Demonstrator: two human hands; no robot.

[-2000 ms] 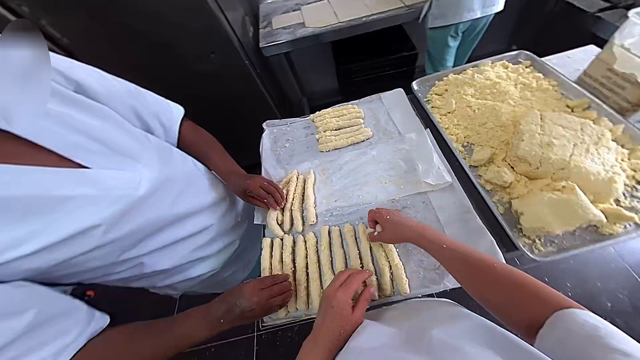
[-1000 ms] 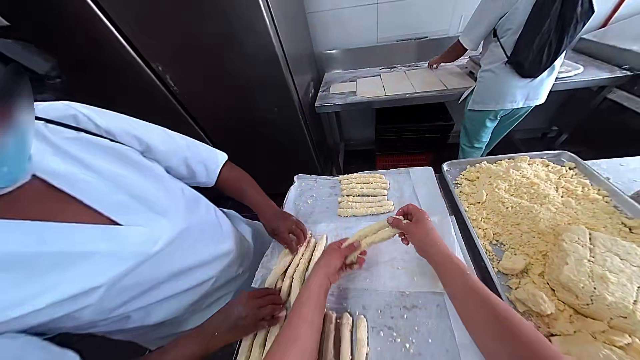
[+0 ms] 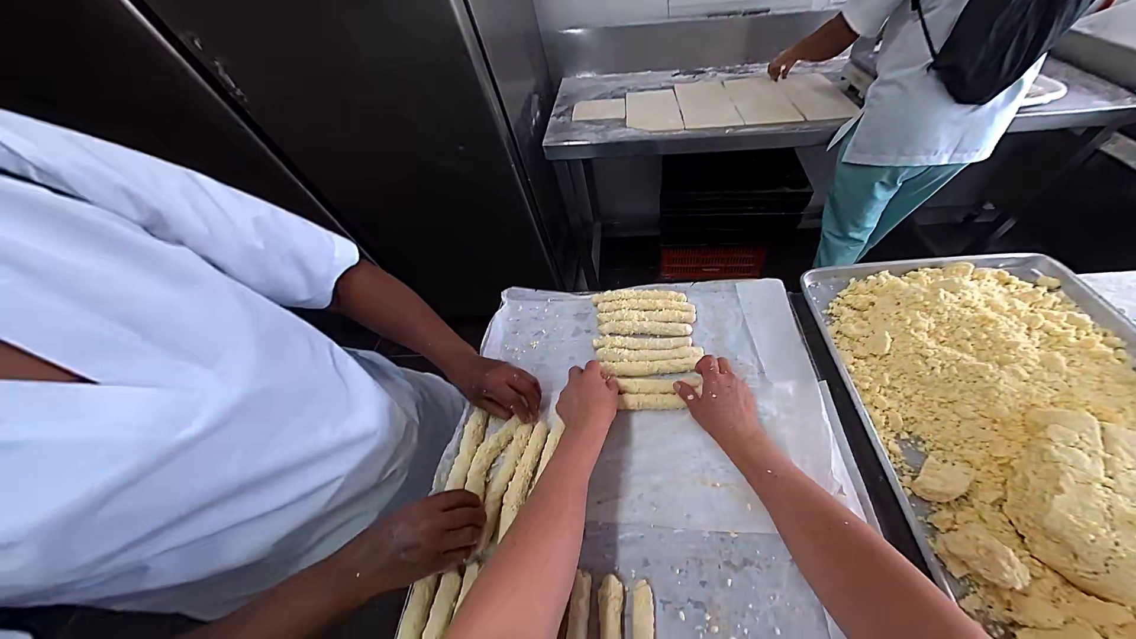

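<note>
Two crumb-coated dough sticks (image 3: 650, 393) lie crosswise on the parchment paper (image 3: 674, 470), just below a stack of similar sticks (image 3: 645, 328). The left ends of these two are pinched by my left hand (image 3: 587, 399). At their right ends, my right hand (image 3: 721, 399) grips with thumb and fingers. Longer dough sticks (image 3: 524, 470) lie lengthwise at the lower left, partly hidden by my left forearm. More stick ends (image 3: 611, 603) show at the bottom.
A co-worker's hands (image 3: 503, 388) touch the long sticks close to my left arm. A metal tray (image 3: 874, 426) of crumbly yellow dough (image 3: 941, 355) stands at the right. Behind, another person in teal trousers is at a steel table (image 3: 577, 140) with flat dough sheets (image 3: 707, 105).
My hands have moved from the lower sticks up to the stack, carrying a pair of sticks through the air one second ago. That pair now lies below the stack. The view has shifted.
</note>
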